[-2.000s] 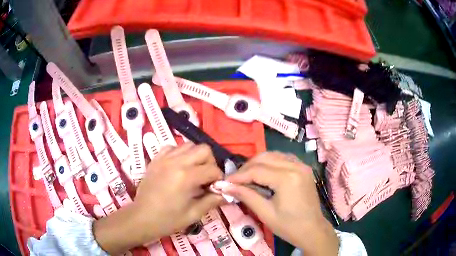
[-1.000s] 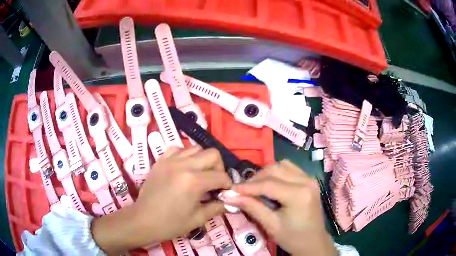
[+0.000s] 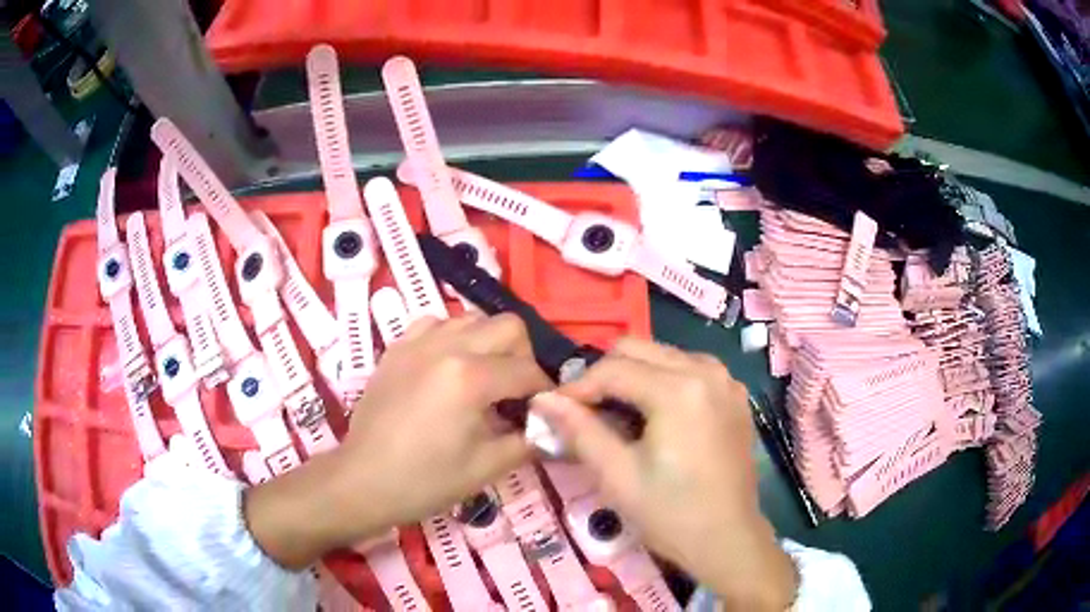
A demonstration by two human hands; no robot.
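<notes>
My left hand [image 3: 436,430] and my right hand [image 3: 669,448] meet at the middle, above the red tray [image 3: 84,442]. A small white crumpled thing, perhaps a tissue [image 3: 546,433], shows between the fingers, pinched by my right thumb. What else the fingers hold is hidden. A black strap [image 3: 484,291] runs out from behind the hands toward the upper left, over the tray. Assembled pink watches [image 3: 348,245] lie on the tray with dark round sensors facing up. Another pink watch [image 3: 596,238] lies across the tray's back right edge.
A pile of pink straps [image 3: 867,418] lies on the green bench at the right, with black straps [image 3: 843,179] behind it. White sheets [image 3: 687,215] with a blue line lie left of the pile. Stacked red trays [image 3: 562,42] stand behind. A grey post [image 3: 179,84] stands at the back left.
Both hands stay together, with small finger shifts around the white thing. The camera view has shifted slightly. The watches and the strap pile look unchanged.
</notes>
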